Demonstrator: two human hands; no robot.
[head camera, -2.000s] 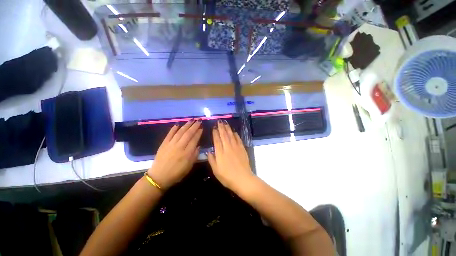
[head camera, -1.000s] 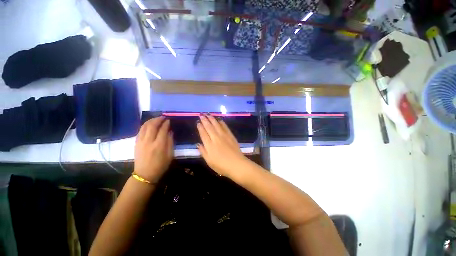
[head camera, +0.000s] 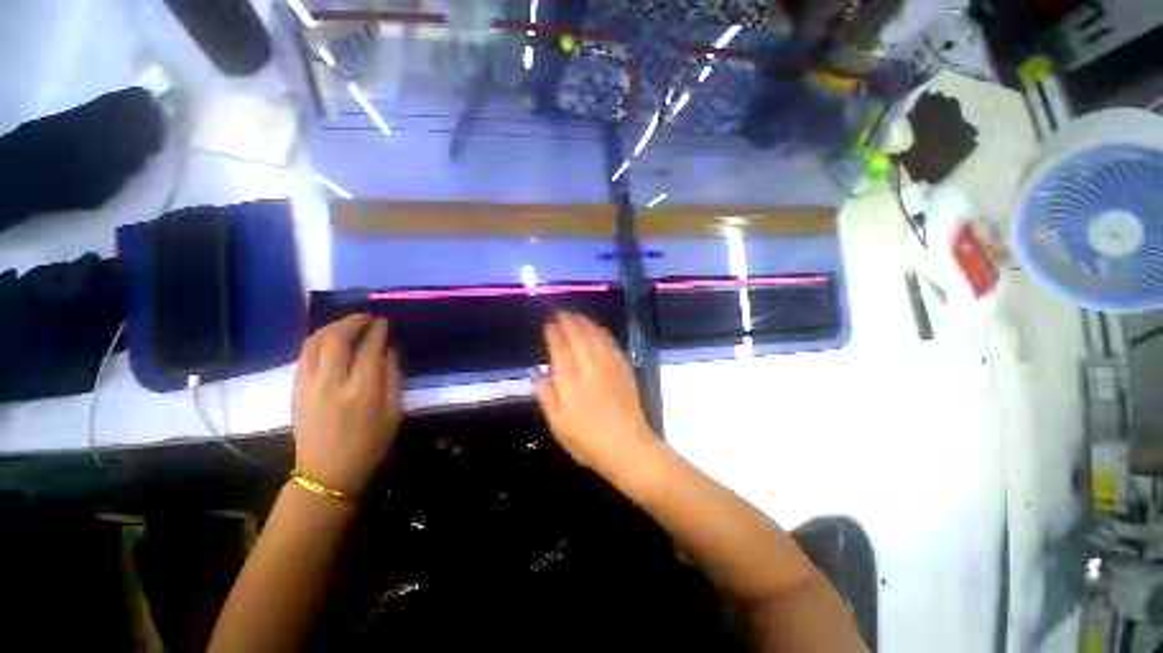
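Note:
The clear bluish template (head camera: 510, 259) lies across the table with a brown strip, pink lines and a dark hinge tape (head camera: 628, 242). A long black fabric strip (head camera: 466, 334) lies along its near edge, left of the tape; another dark strip (head camera: 746, 310) shows under the right leaf. My left hand (head camera: 347, 389) rests on the strip's left end, fingers bent; whether it grips the fabric is not clear. My right hand (head camera: 589, 389) lies at the strip's right part, fingertips on the fabric, holding nothing visible, its fingers slightly apart.
A dark slab (head camera: 191, 287) with a white cable lies on a blue pad (head camera: 274, 274) at left, beside dark fabric piles (head camera: 58, 325). A tumbler (head camera: 223, 32) stands upper left. At right are a thin dark tool (head camera: 920, 305), red packet (head camera: 977, 259), brown cloth (head camera: 937, 137) and fan (head camera: 1112, 230).
My left hand has moved left along the strip to its left end. My right hand moved left, then back right, and now lies near the hinge tape. The camera view has also shifted.

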